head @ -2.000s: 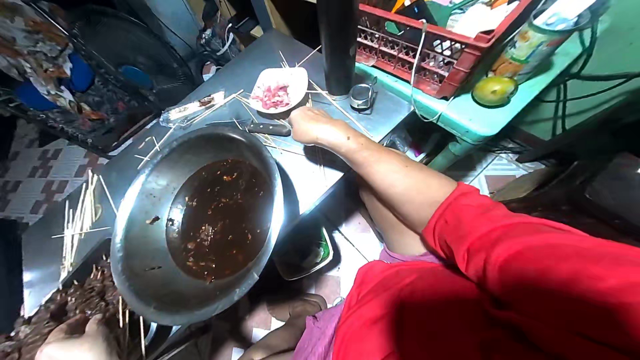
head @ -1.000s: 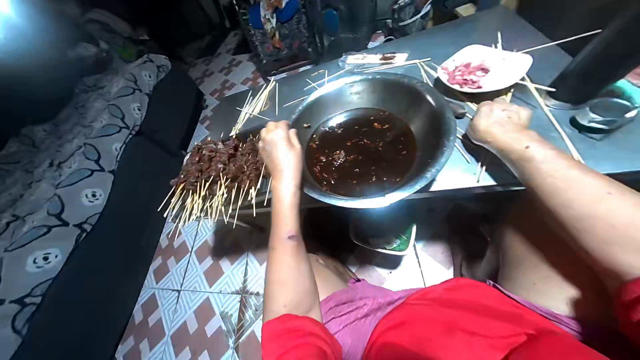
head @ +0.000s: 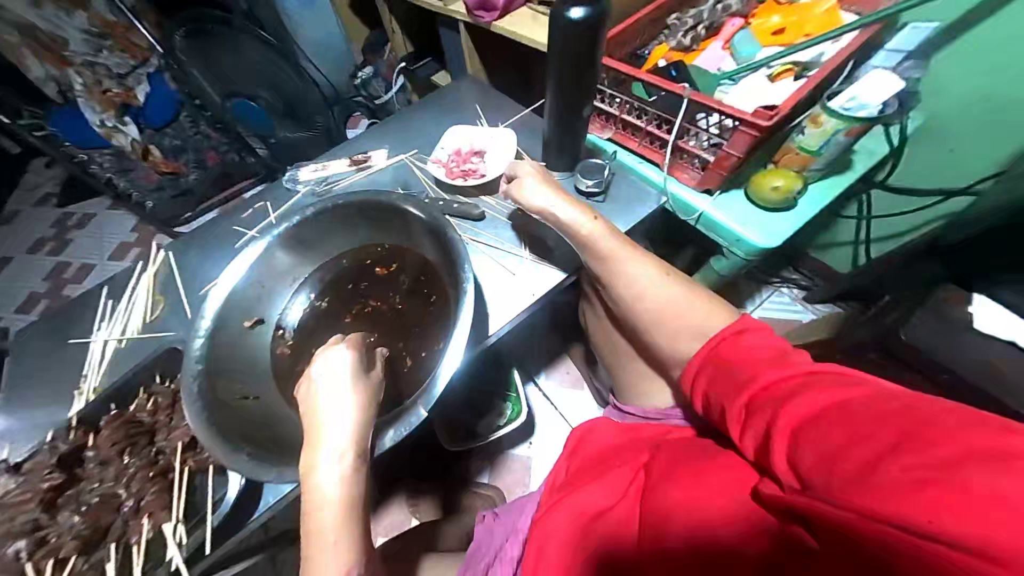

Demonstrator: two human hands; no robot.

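My left hand (head: 342,376) reaches into a large metal basin (head: 232,344), its fingertips at the dark marinade (head: 384,296) with bits floating in it; whether it holds anything there is hidden. My right hand (head: 532,186) rests at the edge of a white bowl (head: 502,144) of pink meat pieces (head: 464,164); its fingers are curled and their grip cannot be made out. A knife with a dark handle (head: 460,210) lies between basin and bowl. Many skewers of dark meat (head: 112,480) are piled at lower left, beside loose bamboo skewers (head: 120,320).
A black bottle (head: 570,88) and a small metal-and-glass container (head: 592,177) stand right of the bowl. Farther right, a red plastic crate (head: 688,152) and a yellow-green fruit (head: 776,188) sit on a green table. A plastic packet (head: 336,170) lies behind the basin.
My left hand has moved from the piled meat skewers into the basin. My right hand stays near the white bowl. The view has swung to the right.
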